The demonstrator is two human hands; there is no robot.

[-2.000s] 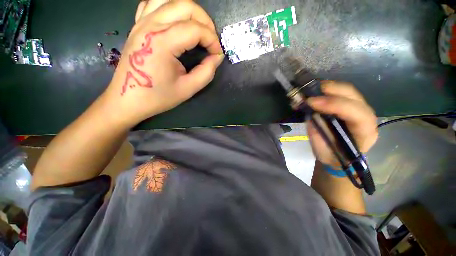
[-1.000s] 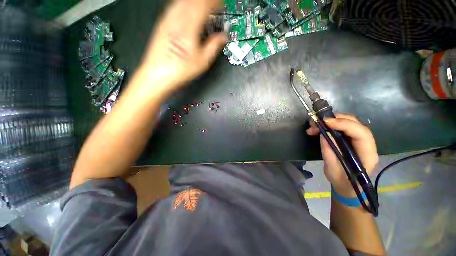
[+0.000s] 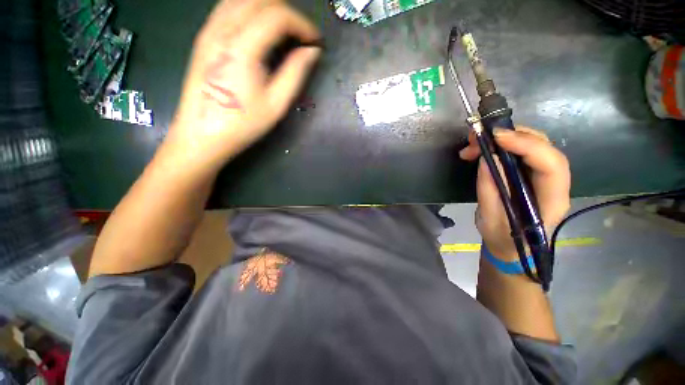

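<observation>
A single circuit board [image 3: 396, 96] lies flat on the dark green bench, its left part glaring white and its right end green. My right hand [image 3: 523, 177] holds the black soldering iron [image 3: 520, 188] right of the board, pale tip and thin curved feed tube pointing up and away. My left hand [image 3: 244, 75] is over the bench left of the board, not touching it, thumb and index finger curved near each other. Whether anything is between the fingertips cannot be told. A few small dark-red components [image 3: 306, 107] show beside the left hand; others may be hidden under it.
Overlapping boards [image 3: 98, 56] lie at the far left. More boards [image 3: 383, 9] show at the top edge. A dark ribbed stack [image 3: 26, 150] stands far left, a white reel with an orange band [image 3: 667, 81] at the right edge, a black grille [image 3: 638, 13] top right. The iron's cable [image 3: 608, 204] runs right.
The single board, absent from its spot one second ago, now lies in front of me. My left hand has come back from the upper stack towards the components. The right hand still holds the iron.
</observation>
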